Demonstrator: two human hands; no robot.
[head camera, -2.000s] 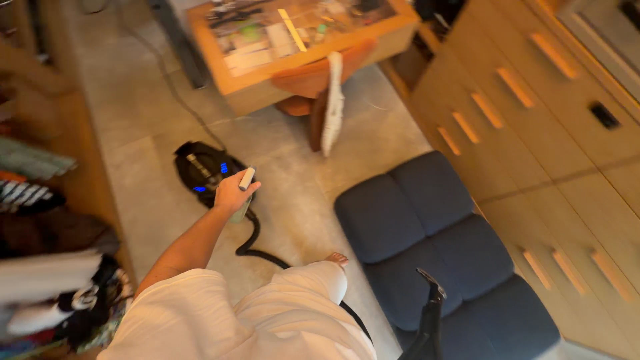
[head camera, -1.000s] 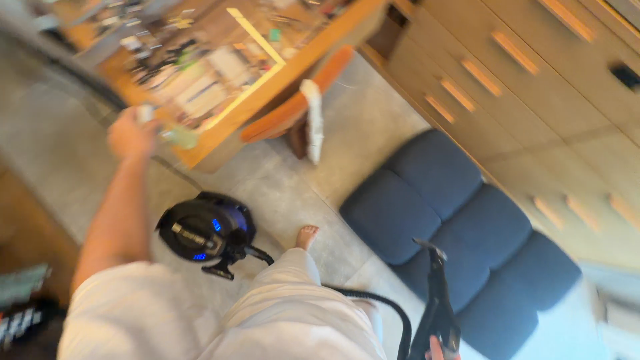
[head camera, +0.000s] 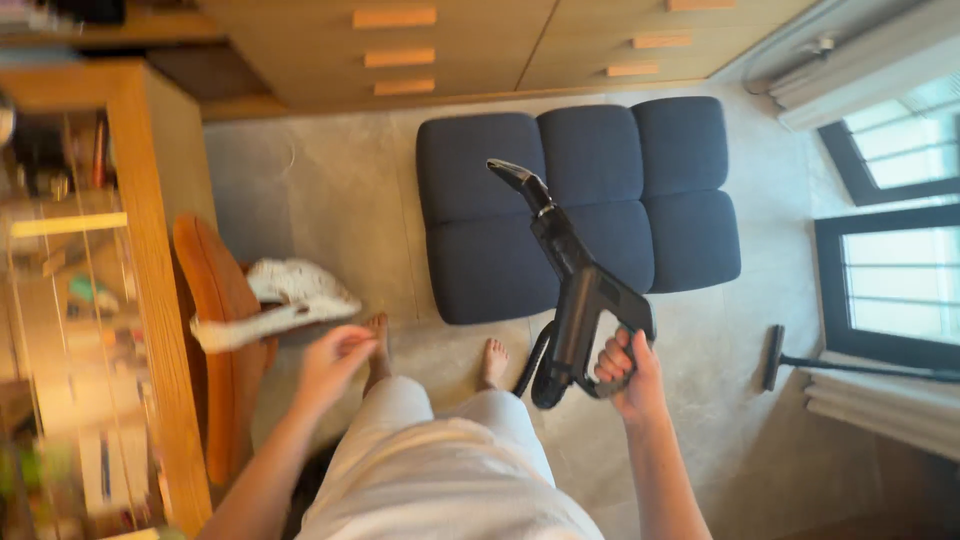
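Note:
My right hand (head camera: 630, 367) is closed round the handle of a black vacuum or steam-cleaner handpiece (head camera: 577, 315). Its narrow nozzle (head camera: 511, 174) points up and to the left, in front of a dark blue tufted ottoman (head camera: 480, 277). A black ribbed hose (head camera: 534, 358) runs down beside the handpiece toward my legs. My left hand (head camera: 341, 364) is in the air at the left, its fingers bent together; whether anything small is between them cannot be told. Just past it, a white patterned cloth (head camera: 300, 289) hangs by an orange chair (head camera: 217, 352).
A wooden desk with a glass top (head camera: 146, 300) and many small items stands at the left. Wooden drawers (head camera: 465, 45) line the top edge. At the right are windows (head camera: 900, 277), a curtain (head camera: 877, 409) and a black floor-brush tool (head camera: 774, 358) on a pole.
The view has swung far to the right. My left hand, over the desk corner one second ago holding a pale object, is now near the chair. The black canister on the floor has left the view.

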